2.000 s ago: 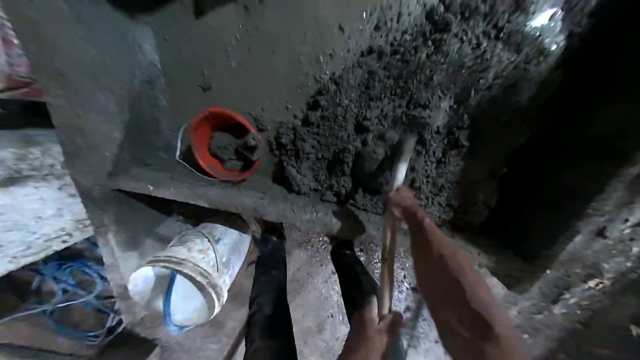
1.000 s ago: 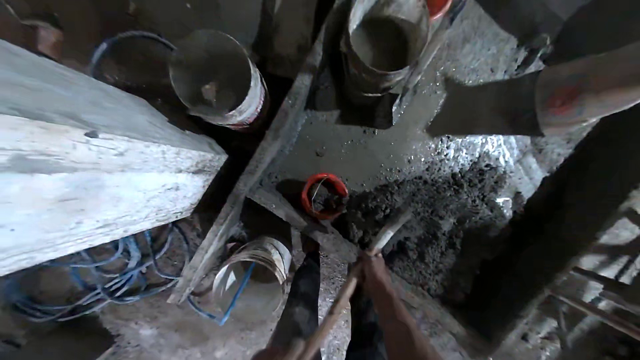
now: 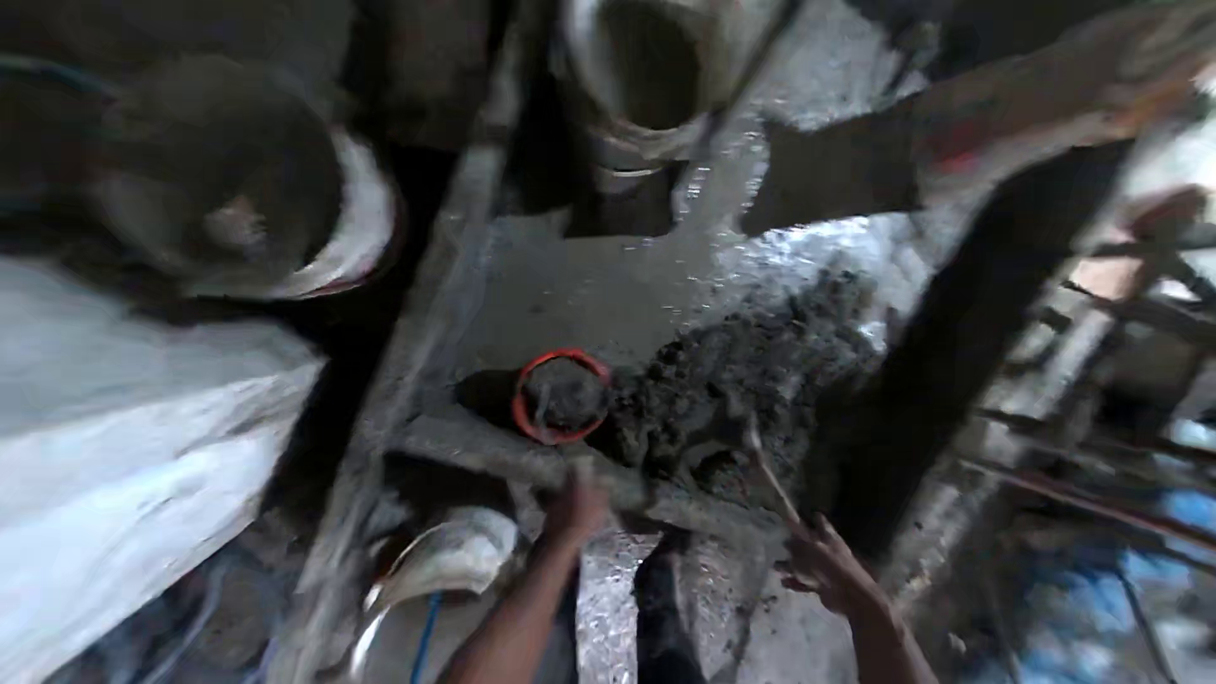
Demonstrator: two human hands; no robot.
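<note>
My left hand reaches over the plank edge, just below a red-rimmed bucket filled with grey wet mortar. It is blurred, and whether its fingers are apart is unclear; no tool shows in it. My right hand, lower right, is at the wooden handle of a tool whose head is down in the mortar heap. Some of its fingers look spread, so how firmly it grips is hard to tell. The heap lies right beside the bucket.
A white plastic bucket lies tipped at lower left. Large buckets stand at upper left and top centre. Long boards edge the wet floor. A whitish block fills the left. Another person's hand appears at far right.
My left hand has left the tool handle and moved up toward the red-rimmed bucket. My right hand remains at the handle. The bucket now looks fuller of mortar.
</note>
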